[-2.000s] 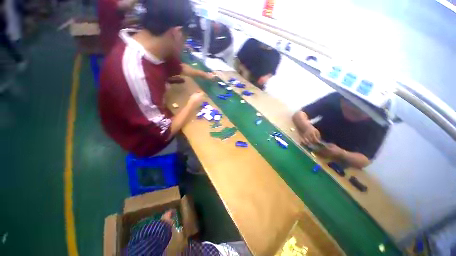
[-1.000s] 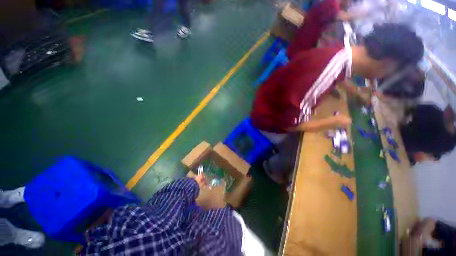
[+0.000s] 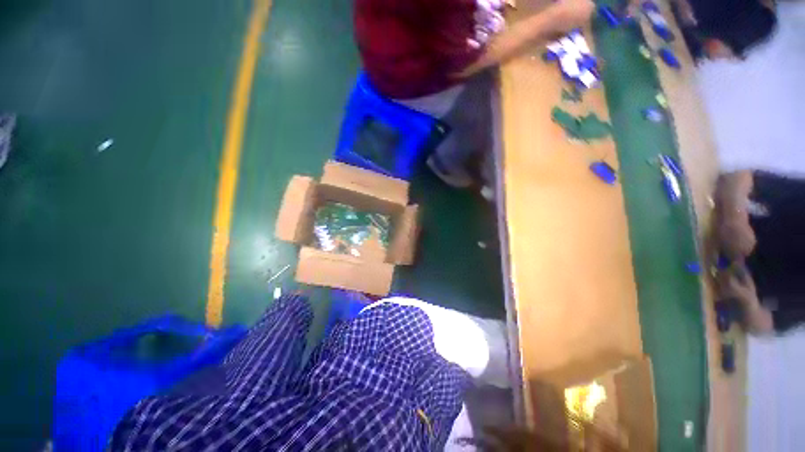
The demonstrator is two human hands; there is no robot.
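Note:
An open cardboard carton [image 3: 344, 272] stands on the floor and holds green circuit boards [image 3: 353, 228] with silvery edges. A brown cardboard tray [image 3: 637, 397] with bright yellow slips [image 3: 584, 402] lies on the bench at the lower right. My plaid sleeves fill the bottom middle, but I see no clear hand at their ends. A dark, blurred shape touches the bottom edge by the tray; I cannot tell whether it is my right hand or what it holds. My left hand is not visible.
A brown bench [image 3: 574, 256] runs beside a green conveyor belt [image 3: 658, 291]. Blue packs [image 3: 603, 172] and green pieces [image 3: 581, 125] lie on them. A person in dark red sits above the carton on a blue stool [image 3: 384, 128]. Another blue stool [image 3: 97, 380] is lower left. People sit across the belt.
The view has swung right and down since one second ago. The hand that was at the carton is gone from it. The yellow slips tray is back in view.

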